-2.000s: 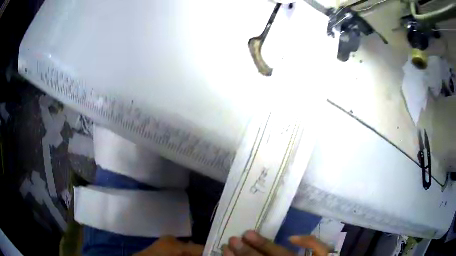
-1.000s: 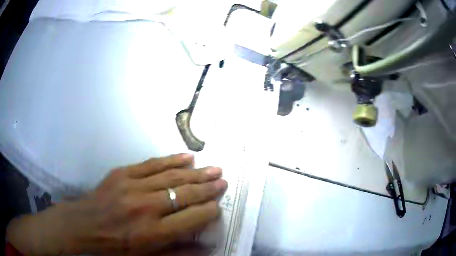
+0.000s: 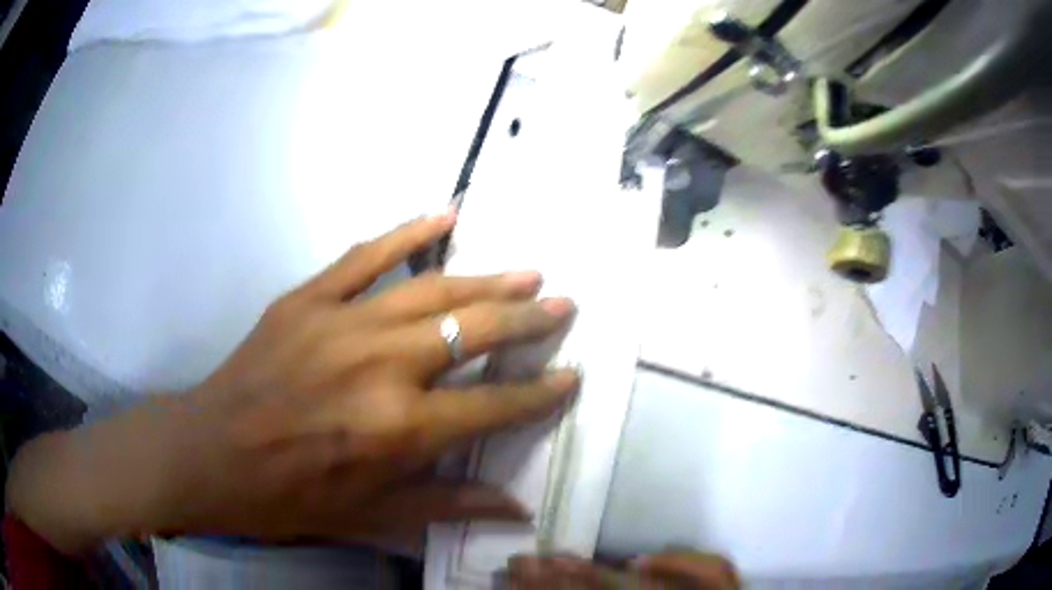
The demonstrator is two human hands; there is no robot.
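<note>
The long white template (image 3: 525, 490) with dark parallel lines lies on the machine table, running from the bottom edge towards the presser foot (image 3: 681, 190). Glare hides its far end and any fabric ply with it. My left hand (image 3: 381, 369), with a ring, lies flat on the template with fingers spread, holding nothing. My right hand (image 3: 623, 573) shows only as fingers at the template's near end, cut off by the bottom edge; its grip cannot be told.
The cream machine head (image 3: 969, 161) with its brass-coloured knob (image 3: 859, 254) is at upper right. Black thread snips (image 3: 940, 438) lie at right, below a white scrap (image 3: 911, 277). White fabric (image 3: 185, 17) lies at the table's upper left. A white piece (image 3: 271, 567) shows below the table edge.
The template has moved from over the lap up to the machine. My left hand came onto it, then moved up and right. My right hand's fingers now show again at its near end.
</note>
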